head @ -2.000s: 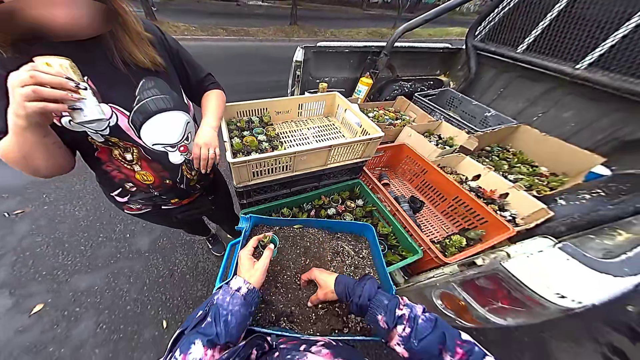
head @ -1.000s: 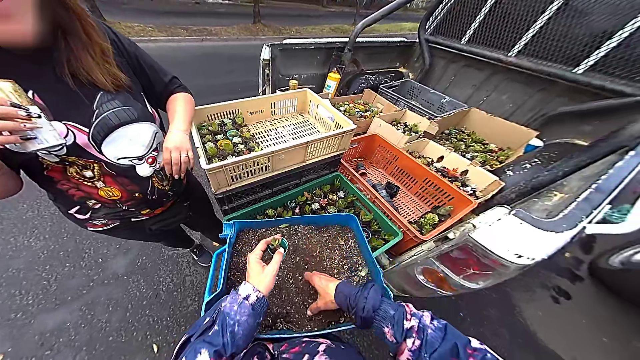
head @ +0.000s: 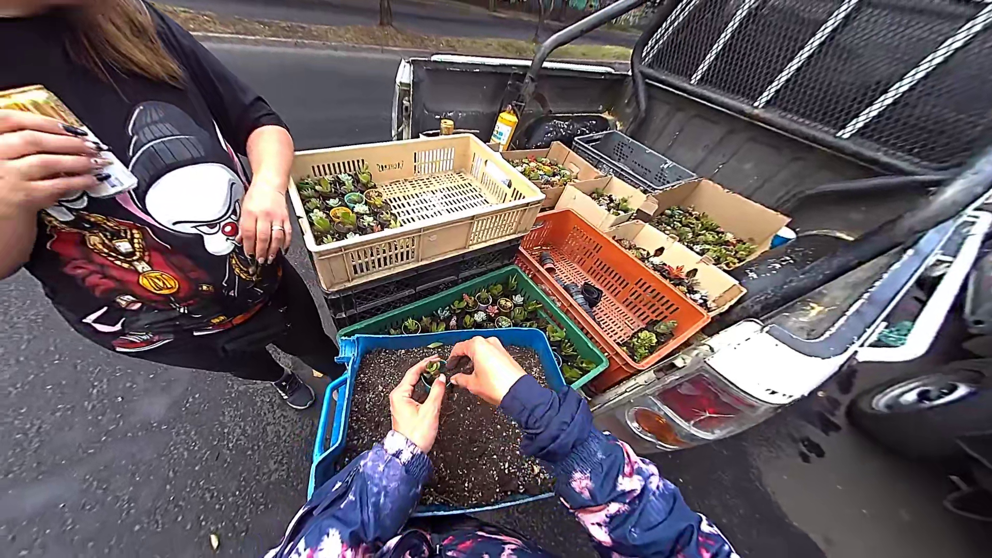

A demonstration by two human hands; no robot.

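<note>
Over a blue plastic crate (head: pixel 338 422) filled with dark potting soil (head: pixel 473 457), my left hand (head: pixel 417 403) holds a small pot with a green succulent (head: pixel 434 372) between thumb and fingers. My right hand (head: pixel 487 370) is at the pot's right side, its fingertips bent together by the rim; whether they pinch some soil cannot be seen. Just behind the blue crate, a green crate (head: pixel 593 358) holds many small potted succulents. A beige crate (head: pixel 418 248) with potted succulents in its left part sits on black crates behind that.
An orange crate (head: pixel 573 225) with small dark pots and a few succulents stands at the right. Cardboard boxes (head: pixel 744 209) of succulents and a black crate (head: pixel 635 159) lie in the pickup bed. At the left stands a person (head: pixel 155 194) holding a can (head: pixel 70 132). The truck's tail light (head: pixel 701 407) is nearby.
My right hand has lifted from the soil and moved up to the small pot in my left hand. The left hand still holds the pot above the crate.
</note>
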